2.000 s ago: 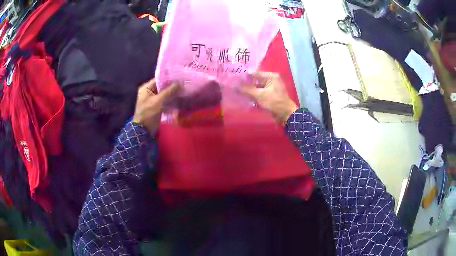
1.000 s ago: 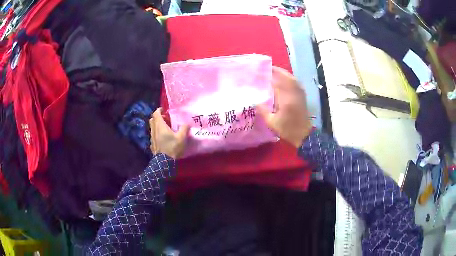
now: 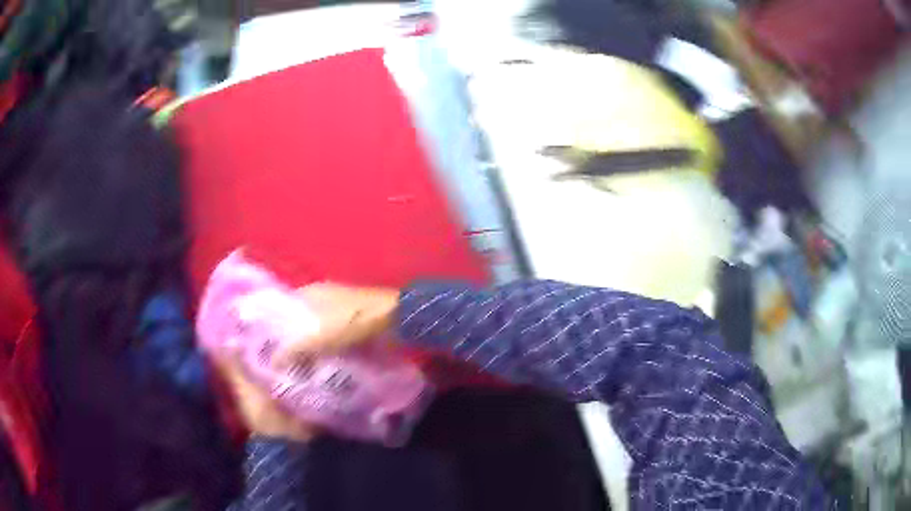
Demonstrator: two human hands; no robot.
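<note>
The pink plastic bag [image 3: 365, 394] with dark printed characters is crumpled and narrow, low and left of the middle of the view. My right hand [image 3: 345, 317] reaches across from the right and holds it from above. My left hand [image 3: 262, 404] is at its lower left side, partly hidden by the bag, and grips it. The picture is blurred, so single fingers do not show. The flat red rectangle [image 3: 310, 180] lies just beyond the bag.
Black garment pieces [image 3: 100, 210] are heaped at the left, with red cloth [image 3: 20, 399] at the far left edge. The cream-white machine table [image 3: 599, 230] is on the right, with a dark strip-like thing on it. A dark flat rectangle [image 3: 734, 304] stands beyond my right sleeve.
The view has turned to the right. The pink bag was spread flat between my hands and is now bunched up and lower left. My right forearm now lies across the front.
</note>
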